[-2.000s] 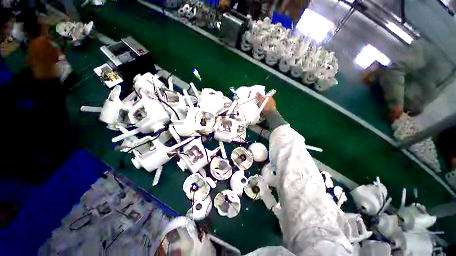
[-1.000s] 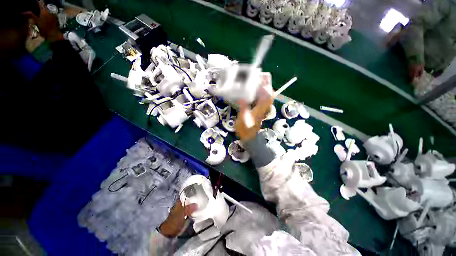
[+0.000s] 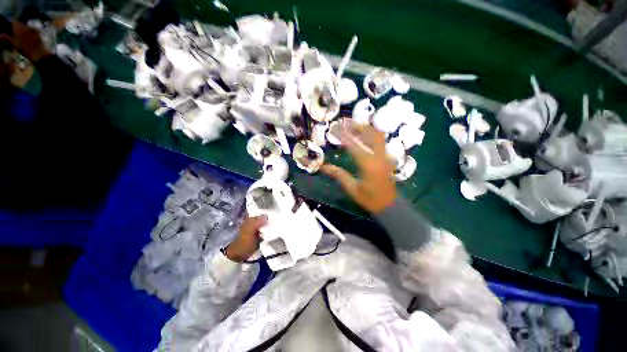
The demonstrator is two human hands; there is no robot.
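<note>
My left hand (image 3: 246, 239) grips a white camera body housing (image 3: 292, 234) by its left side, over my lap. Its open cavity faces up, a white rod antenna sticks out at the right, and a black cord hangs from it. My right hand (image 3: 371, 168) is over the bench, fingers spread and slightly blurred, with nothing seen in it. Near its fingertips lies a round ball head shell (image 3: 308, 156), open side up. Another ball head shell (image 3: 264, 148) lies to its left, beyond the held housing.
A pile of camera bodies (image 3: 261, 86) lies at the far left of the bench (image 3: 440, 199), another pile (image 3: 550, 192) at the right. Loose white shells (image 3: 395, 113) lie mid-bench. Blue crates (image 3: 113, 220) stand below, left and right. Another person's hand (image 3: 31, 41) is at upper left.
The camera body that my right hand was moving over the left pile is out of that hand, which is now open and nearer me. My left hand has raised its housing a little towards the bench.
</note>
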